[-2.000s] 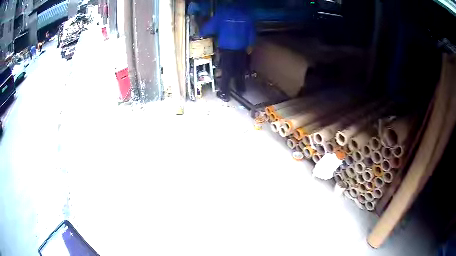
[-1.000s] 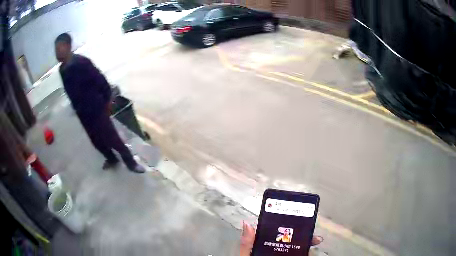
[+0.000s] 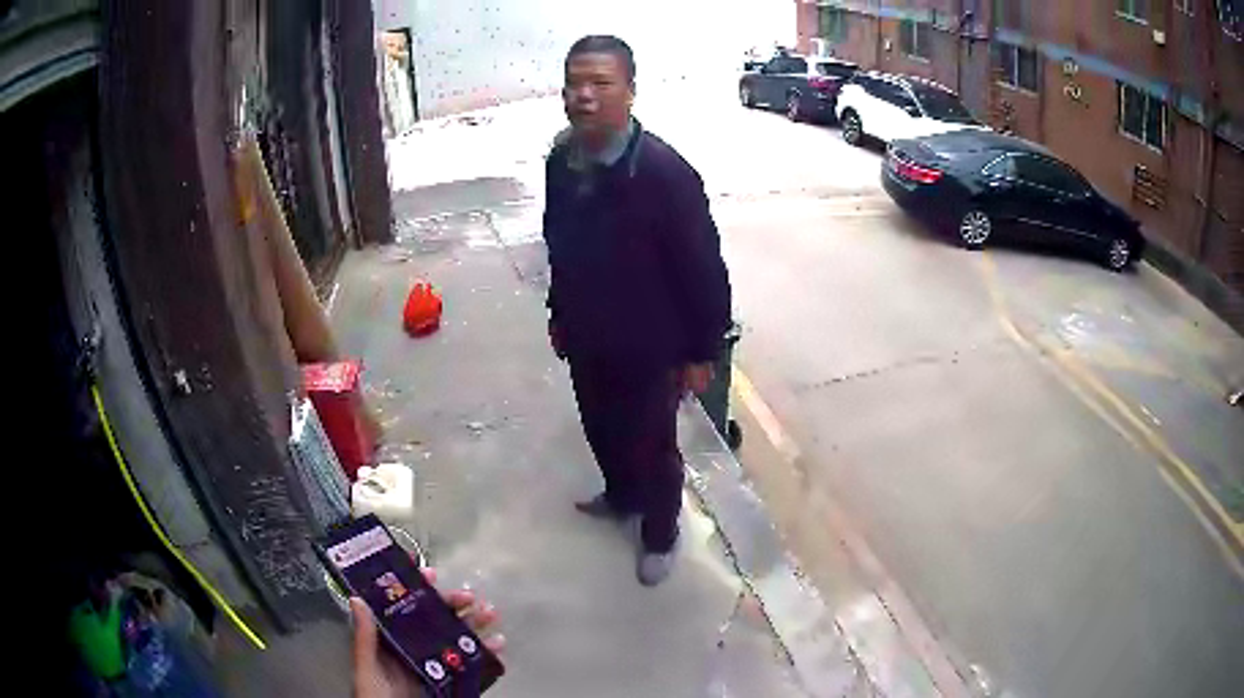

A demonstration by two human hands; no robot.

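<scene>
A black smartphone (image 3: pixel 409 607) is at the lower left, tilted, its screen facing me. The dark screen shows a small picture, a pale banner at the top and a red button between two white ones. My left hand (image 3: pixel 371 668) holds it from below, thumb along its left edge and fingertips showing past its right edge. The palm is hidden behind the phone. The bottom edge of the picture cuts off the hand. My right hand is not in view.
A person in dark clothes (image 3: pixel 634 286) stands on the pavement. A red case (image 3: pixel 338 413), white jug (image 3: pixel 383 491) and mop (image 3: pixel 318 460) stand by the left wall. A red object (image 3: pixel 423 310) lies behind. A dark bin (image 3: pixel 727 389) is at the kerb; parked cars (image 3: pixel 1016 198) beyond.
The view has swung from the tube stack to the street, then back left towards the pavement. The phone now sits lower left, and red and white buttons show on it. The person now faces me.
</scene>
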